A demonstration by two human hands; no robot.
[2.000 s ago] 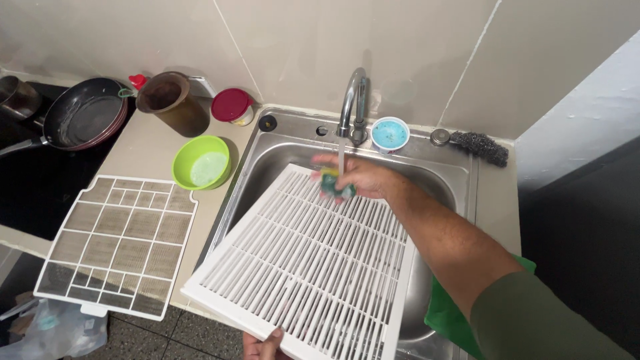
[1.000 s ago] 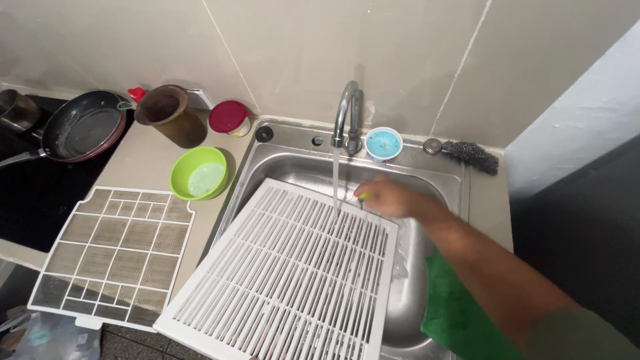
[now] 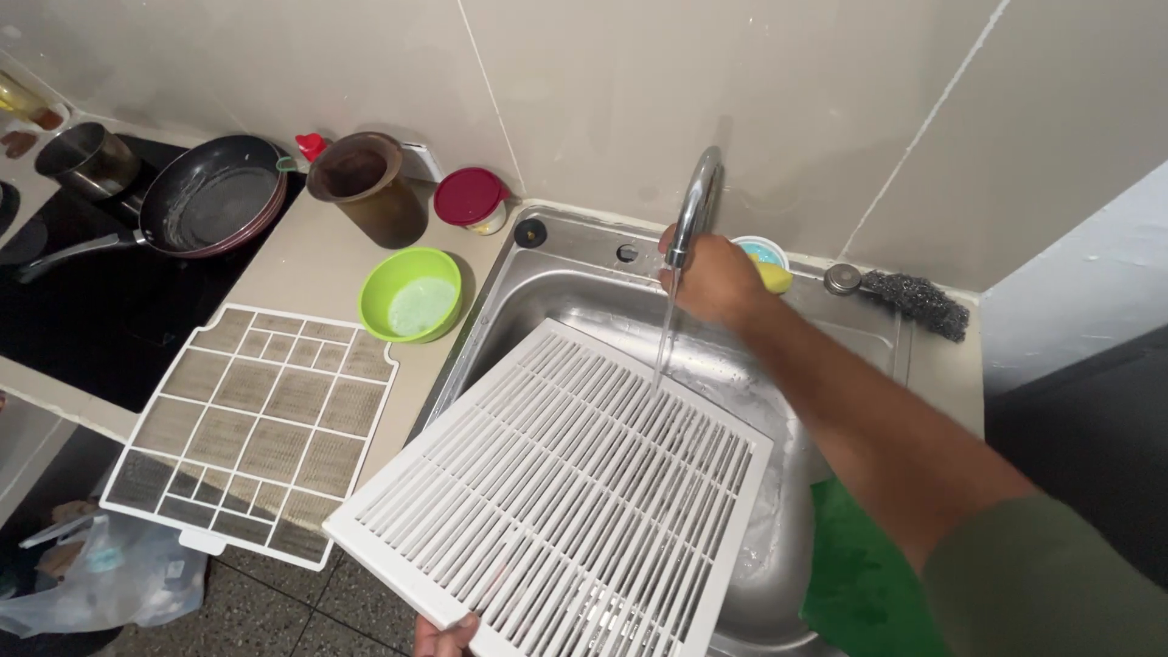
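Note:
A white slatted plastic grille point(image 3: 557, 493) lies tilted over the steel sink point(image 3: 776, 511). My left hand point(image 3: 445, 636) grips its lower left edge; most of that hand is hidden below the grille. My right hand point(image 3: 716, 278) is at the chrome faucet point(image 3: 698, 196), its fingers partly behind the spout, so their hold cannot be made out. A thin stream of water falls onto the grille. Just right of that hand, a yellow sponge point(image 3: 774, 274) rests at a white tub of blue paste point(image 3: 756, 248).
On the counter to the left lie a mesh air filter point(image 3: 246, 420), a lime-green bowl point(image 3: 411, 297), a brown vase point(image 3: 370, 192) and a red-lidded tub point(image 3: 470, 198). A frying pan point(image 3: 214, 201) sits on the cooktop. Steel wool point(image 3: 922, 306) and a green cloth point(image 3: 862, 566) are at the right.
My right hand has moved from over the grille up to the faucet. The sponge it held two seconds ago is now at the blue paste tub.

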